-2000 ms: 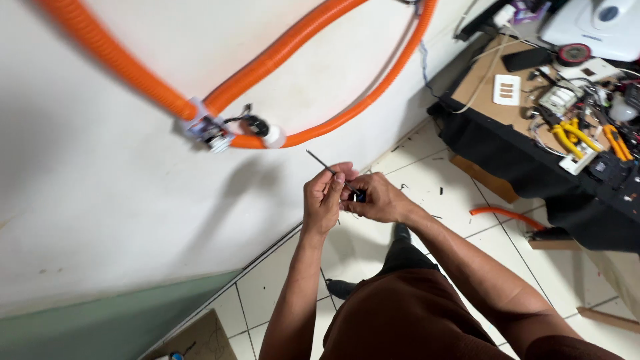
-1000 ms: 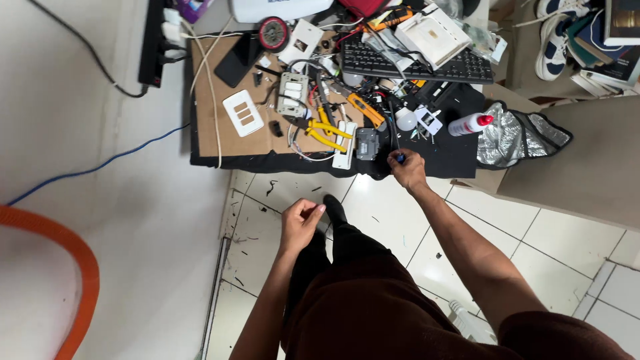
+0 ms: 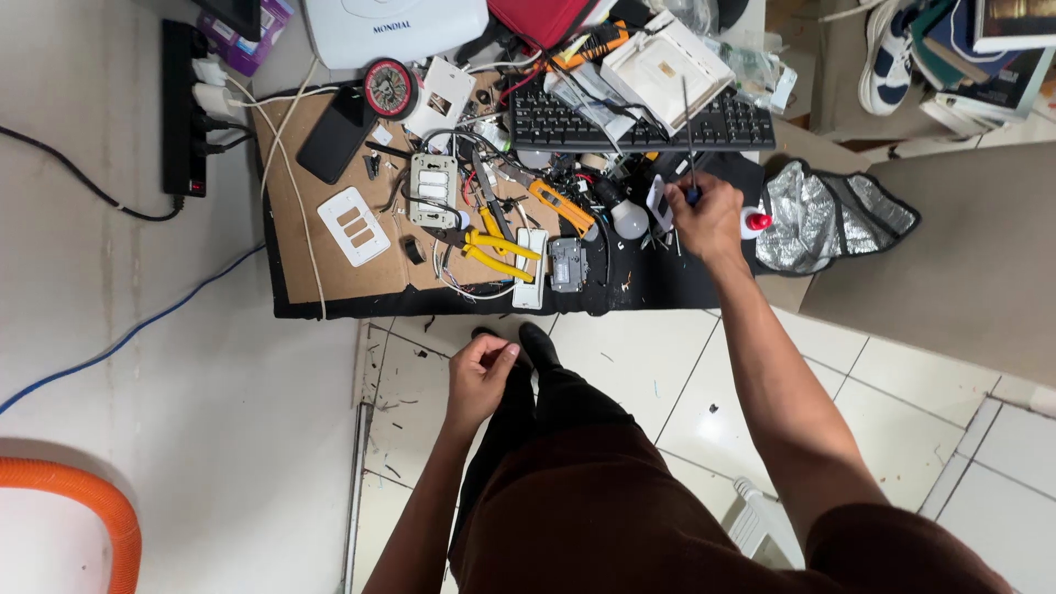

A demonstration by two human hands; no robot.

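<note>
My right hand [image 3: 708, 216] holds a screwdriver [image 3: 691, 177] by its dark handle, its long thin shaft pointing away from me over the cluttered table. Just left of those fingers are a small white plate [image 3: 660, 202] and a white light bulb [image 3: 629, 219]. My left hand [image 3: 484, 375] hangs in front of the table edge, its thumb against the curled fingers; whether something small is pinched there cannot be told. Yellow-handled pliers [image 3: 499, 254], an orange utility knife [image 3: 561, 206], a switch module in a frame [image 3: 433, 190] and a grey electrical module [image 3: 568, 265] lie on the table.
A black keyboard [image 3: 569, 120], a phone [image 3: 337, 136] and a white three-slot faceplate [image 3: 353, 227] lie farther back and left. A power strip [image 3: 183, 107] is on the wall. Orange corrugated conduit [image 3: 107, 503] curves at lower left; a silver pouch [image 3: 817, 219] lies right.
The view has swung from the wall conduit to the table. My hands, together two seconds ago, are apart. My right hand has moved farther over the table, and the screwdriver shows plainly in it.
</note>
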